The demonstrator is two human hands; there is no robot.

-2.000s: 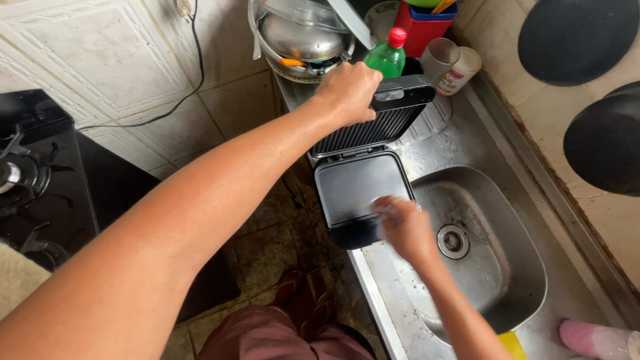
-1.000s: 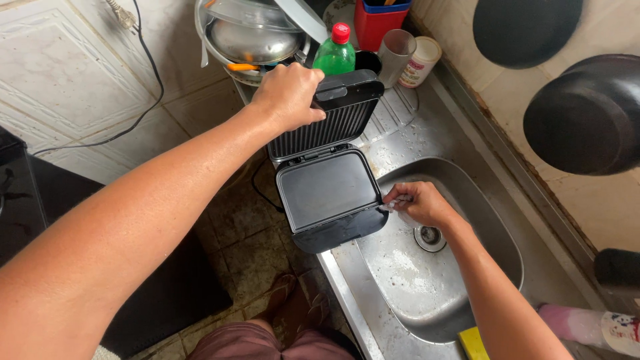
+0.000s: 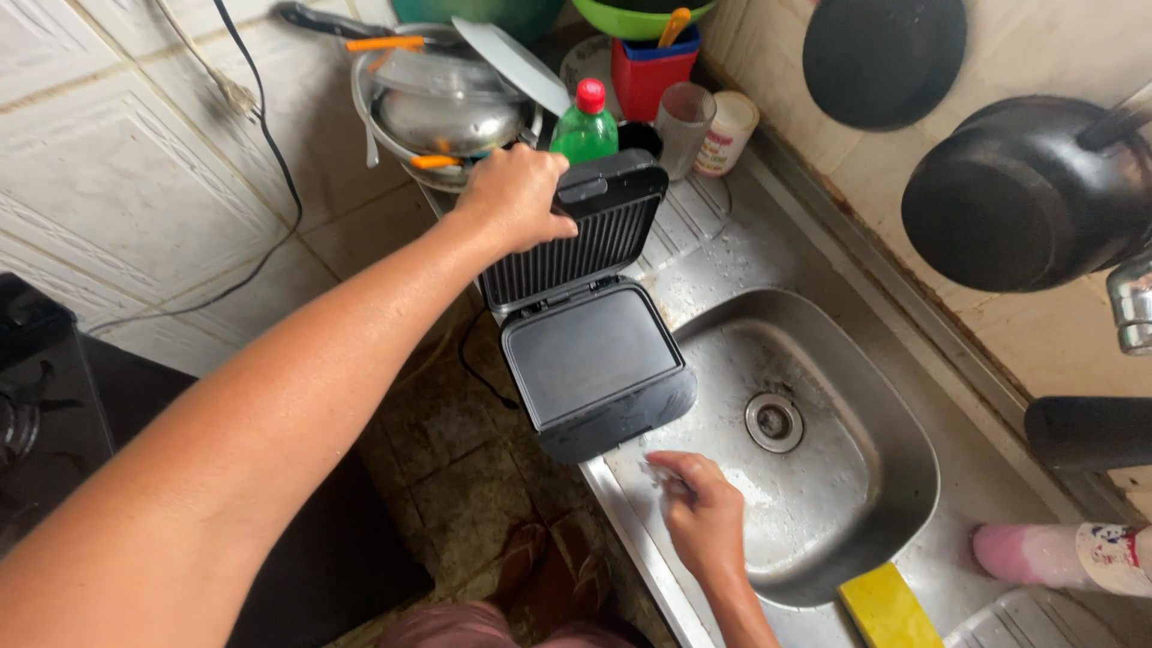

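A black electric sandwich grill (image 3: 589, 355) rests on the sink's metal edge with its lid raised. Its lower plate is flat, while the ribbed upper plate faces me. My left hand (image 3: 517, 200) grips the lid's front edge near the handle. Below the grill, my right hand (image 3: 702, 504) hangs over the near rim of the steel sink (image 3: 810, 531), apart from the grill. Its fingers are curled around something small and pale, mostly hidden, which I cannot identify.
Behind the grill stand a green plastic bottle (image 3: 585, 130), a ribbed glass (image 3: 686, 126) and a rack of pans (image 3: 450, 117). Black pans (image 3: 1008, 198) hang on the right wall. A yellow sponge (image 3: 886, 607) and a pink bottle (image 3: 1026, 553) lie by the sink. The stove (image 3: 45, 405) is at left.
My right hand was over the lower plate, then at its right front corner; now it is off the grill, nearer to me. My left hand keeps holding the lid up.
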